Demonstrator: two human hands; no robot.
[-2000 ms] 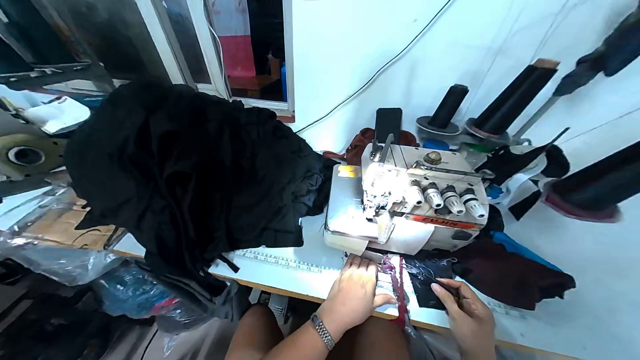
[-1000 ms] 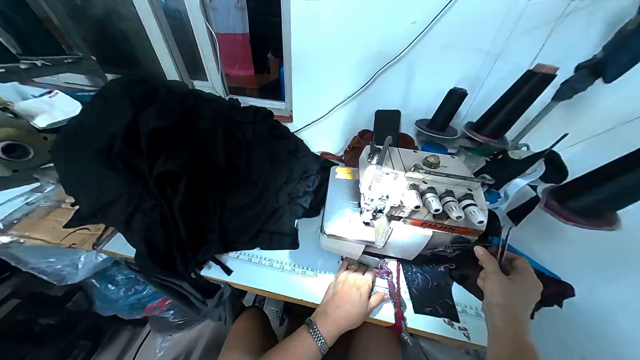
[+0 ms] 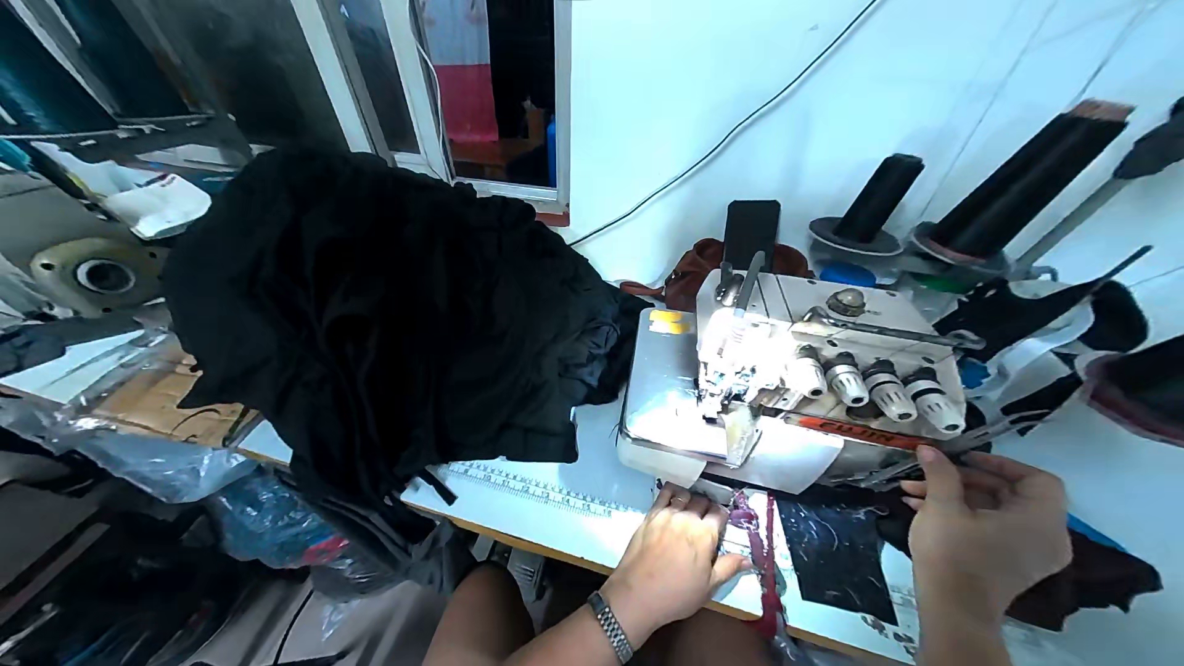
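A lit overlock sewing machine (image 3: 832, 370) stands on the white table. My left hand (image 3: 680, 546), a metal watch on its wrist, rests at the machine's front lower edge beside a dark red cord (image 3: 770, 564); its fingertips are partly hidden, and a hold cannot be told. My right hand (image 3: 985, 527) is at the machine's right front corner, thumb and forefinger together by a thin metal tool, perhaps tweezers or snips, which is hard to make out. A black fabric piece with loose threads (image 3: 837, 555) lies between the hands.
A large heap of black cloth (image 3: 398, 305) covers the table on the left, over a printed measuring tape (image 3: 536, 488). Black thread cones (image 3: 879, 199) stand behind the machine, near a black phone (image 3: 751, 236). Dark cloth (image 3: 1082, 578) lies at right. Plastic bags (image 3: 264, 518) are at lower left.
My right hand has left the black fabric piece, which it touched two seconds ago, and moved right, then up to the machine's corner. My left hand has stayed at the machine's front.
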